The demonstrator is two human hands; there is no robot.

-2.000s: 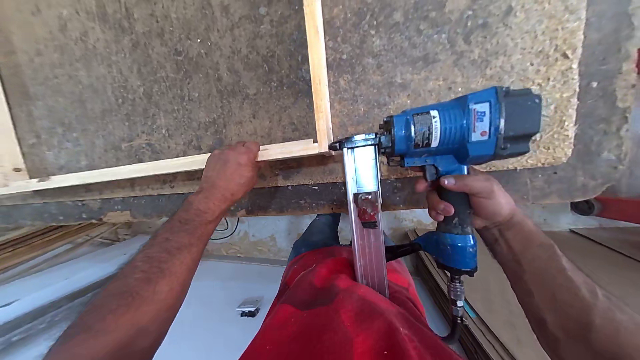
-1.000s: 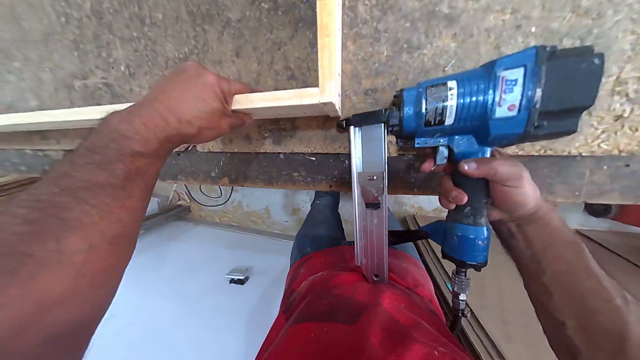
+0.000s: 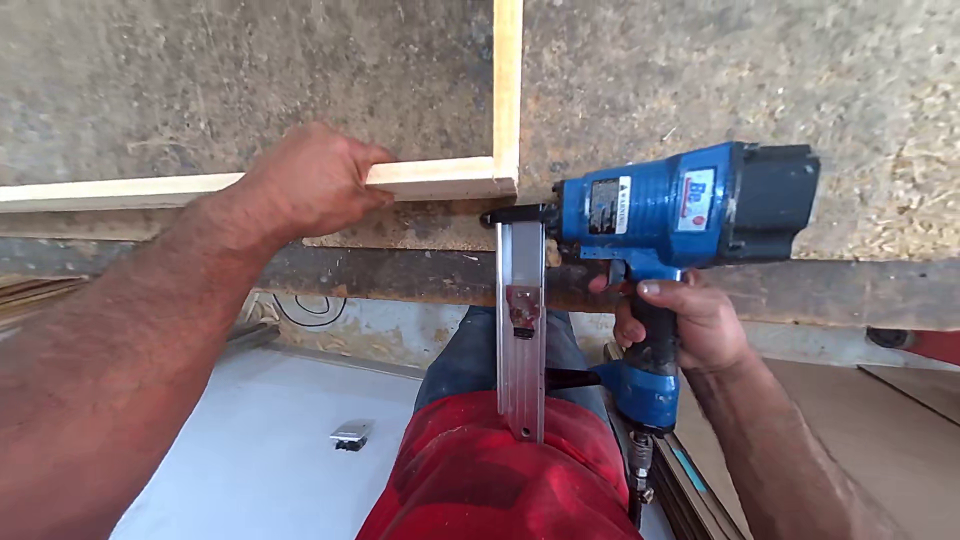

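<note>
My left hand (image 3: 319, 180) grips a pale wooden strip (image 3: 435, 176) that lies along the front of the worktable. At its right end the strip meets a second wooden strip (image 3: 507, 90), forming a corner. My right hand (image 3: 686, 315) is wrapped around the black grip of a blue pneumatic nailer (image 3: 645, 202), a finger by its trigger. The nailer lies sideways, its nose just below and right of the corner; whether they touch cannot be told. Its metal magazine (image 3: 521, 322) points down towards my red shirt. An air fitting (image 3: 641, 457) hangs from the handle's base.
The worn worktable (image 3: 300, 67) has a dark front edge (image 3: 420, 277). Below it at left are a white panel (image 3: 277, 427) with a small metal object (image 3: 351, 433) on it, and stacked boards (image 3: 37, 296). Brown sheets (image 3: 825, 405) and a red object (image 3: 934, 345) are at right.
Over the two seconds the view has come closer to the corner. Since one second ago, the nailer has tilted less and its nose sits close under the corner. Both hands keep their holds.
</note>
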